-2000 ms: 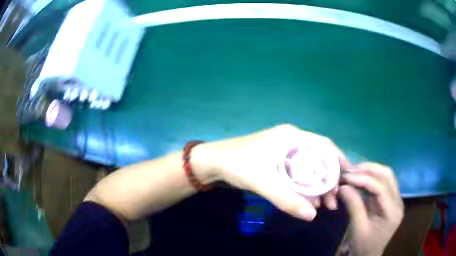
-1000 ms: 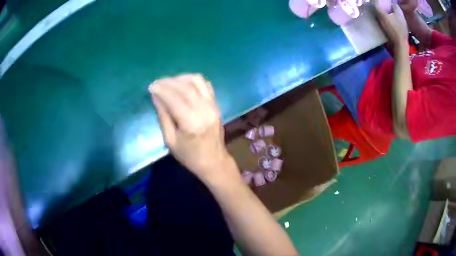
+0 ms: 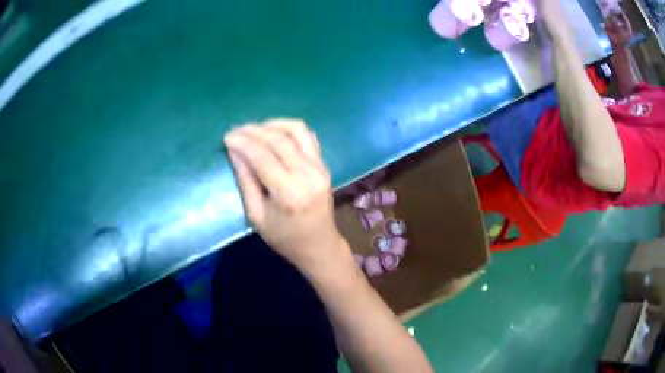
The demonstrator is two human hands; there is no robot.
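My right hand (image 3: 284, 186) is over the front edge of the green bench, back of the hand up, fingers curled together. Its fingertips are partly hidden, and I cannot tell whether it holds something small. My left hand is out of the picture. Pink units (image 3: 506, 28) stand in a cluster on the bench at the top right. More pink units (image 3: 372, 219) lie loose in an open cardboard box (image 3: 445, 226) below the bench edge, to the right of my forearm.
The green bench (image 3: 175, 95) has a pale rail (image 3: 69, 36) at the upper left. A co-worker in red (image 3: 583, 156) reaches over a grey-white board (image 3: 536, 62) at the right. A red stool (image 3: 521, 211) stands beside the box. Other cartons (image 3: 647, 269) are at the far right.
The view has swung right from the white power box. My left hand and the pink unit it held have left the picture. Since a second ago, my right hand has barely moved; the co-worker's arms have shifted.
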